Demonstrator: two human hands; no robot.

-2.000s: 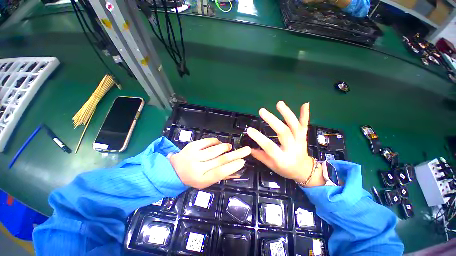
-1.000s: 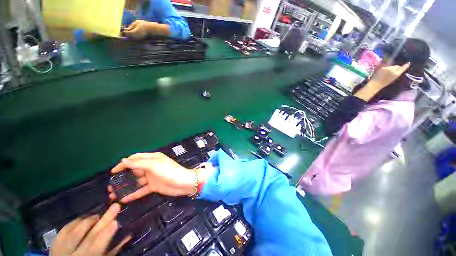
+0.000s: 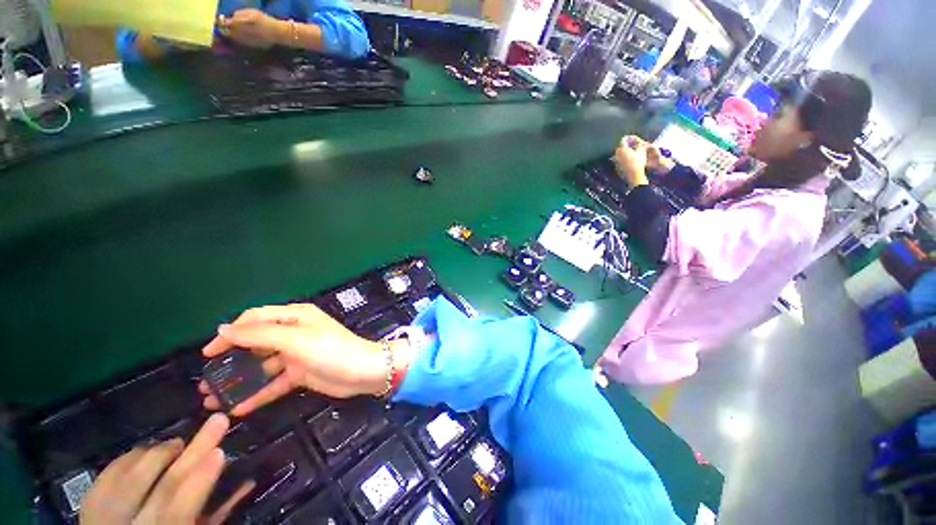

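Note:
My right hand [image 3: 308, 354] holds a black rounded-square watch body [image 3: 235, 377] between its fingers and thumb, above the tray; small light and red marks show on its face. My left hand [image 3: 154, 482] is at the lower left, cut off by the bottom edge, with a fingertip close to the watch body's lower edge; whether it touches or holds anything I cannot tell. The black blister tray [image 3: 298, 436] lies beneath both hands. Some pockets hold units with white QR labels [image 3: 381, 486].
Right of the tray lie several small dark modules [image 3: 529, 275] and a white multi-port block [image 3: 572, 240] with cables. One small part [image 3: 423, 175] lies farther back. A person in pink [image 3: 734, 236] stands at the right. Across the bench, another person's blue sleeve [image 3: 334, 29] shows.
Since two seconds ago the view has swung right, and the watch body has come into clear view in my right hand. In the last second, the person in pink has lowered a hand to the bench.

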